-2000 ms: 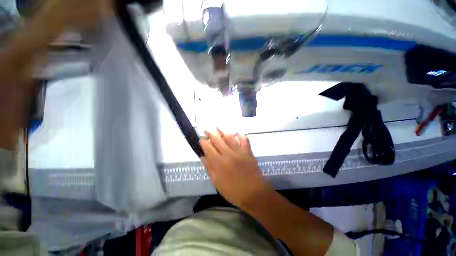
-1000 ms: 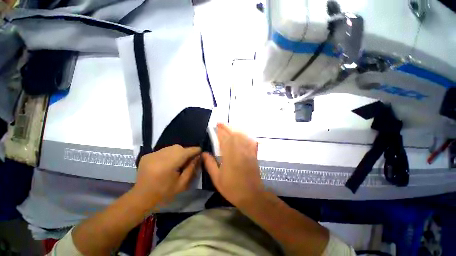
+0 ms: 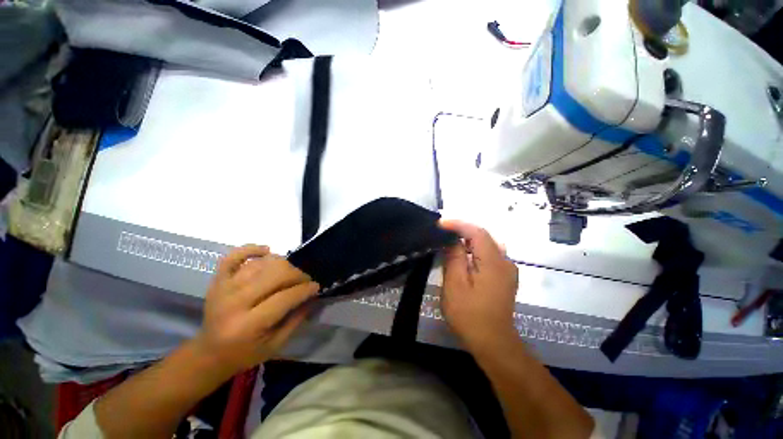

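A black fabric piece (image 3: 369,236) with a rounded upper edge is stretched between my two hands at the table's front edge. My left hand (image 3: 257,300) grips its left end and my right hand (image 3: 475,279) grips its right end. A light stitched or jagged line runs along its lower edge. The light grey cut panel (image 3: 373,129) with a black stripe (image 3: 317,146) lies flat behind it. A black strip (image 3: 414,296) hangs below the piece towards my lap. The needle area of the sewing machine (image 3: 567,193) is to the right of my right hand.
Short black scraps (image 3: 640,313) lie over the black shears handles (image 3: 684,317) at the right. A red-handled tool (image 3: 753,307) lies further right. More grey fabric (image 3: 172,39) is heaped at the back left. A red crate (image 3: 239,403) shows below.
The black piece, earlier bunched between close fingers, is now spread between my hands, which have moved apart. The view has shifted. Two seconds ago my left arm was raised at the left and grey fabric was moving.
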